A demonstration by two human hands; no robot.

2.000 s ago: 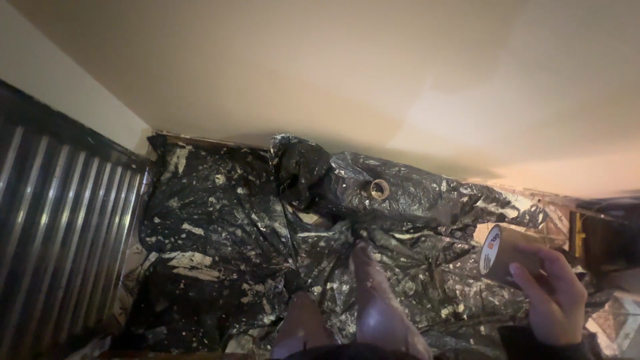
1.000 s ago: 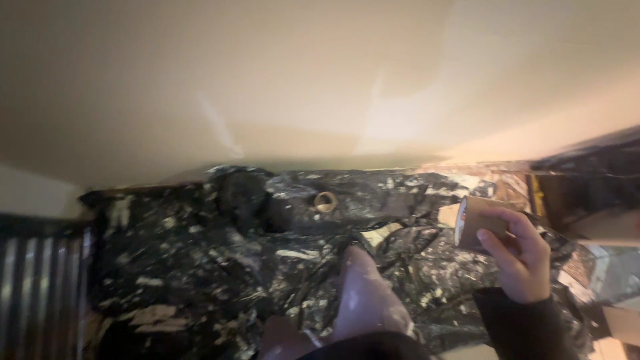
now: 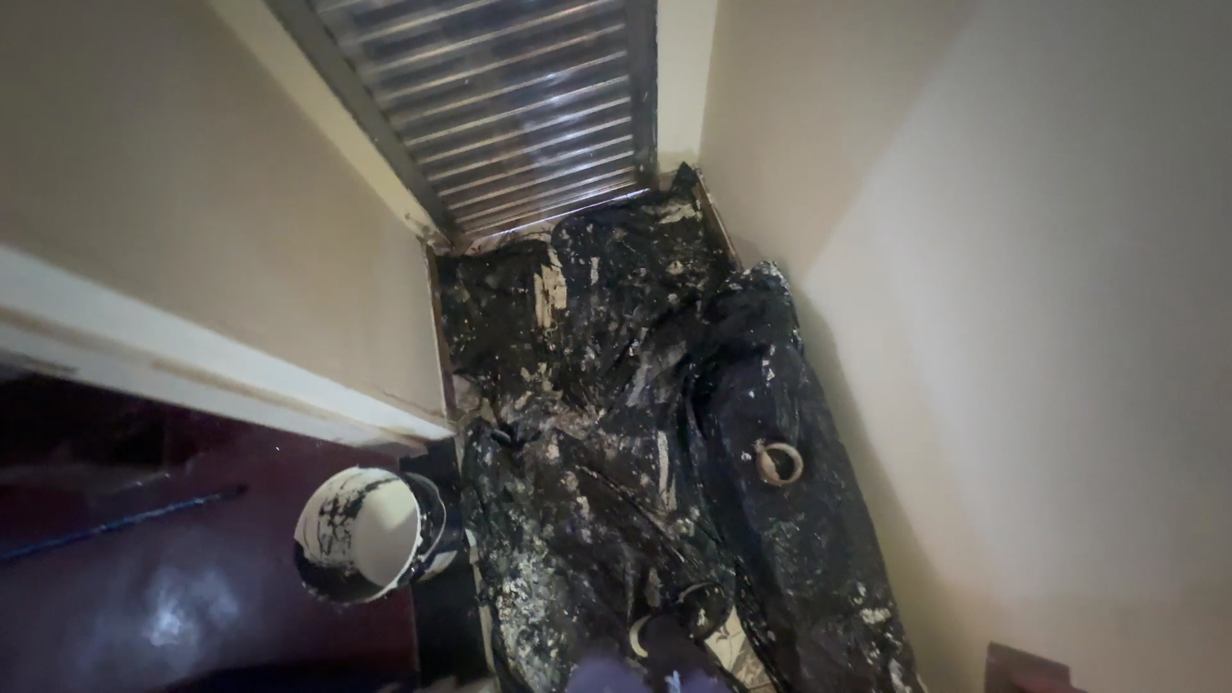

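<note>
Neither my left hand nor my right hand shows in the head view. At the bottom right edge, a dark brown object [image 3: 1025,669] is partly cut off; whether it is the tape roll seen earlier I cannot tell. A ring-shaped roll of tape [image 3: 780,464] lies on the bunched black plastic sheeting [image 3: 808,539] along the right wall. More black plastic, spotted with pale splatter, covers the narrow floor up to a louvered metal door [image 3: 520,115].
A paint-stained bucket [image 3: 361,534] stands at the left, beside a doorway onto a dark red floor [image 3: 289,645]. A thin dark rod [image 3: 125,525] lies there. Plain walls [image 3: 1039,289] bound the sheeting, and the wearer's legs show blurrily at the bottom.
The view has swung far left, bringing the bucket and doorway in. My right hand, earlier holding a wide brown tape roll, is out of view.
</note>
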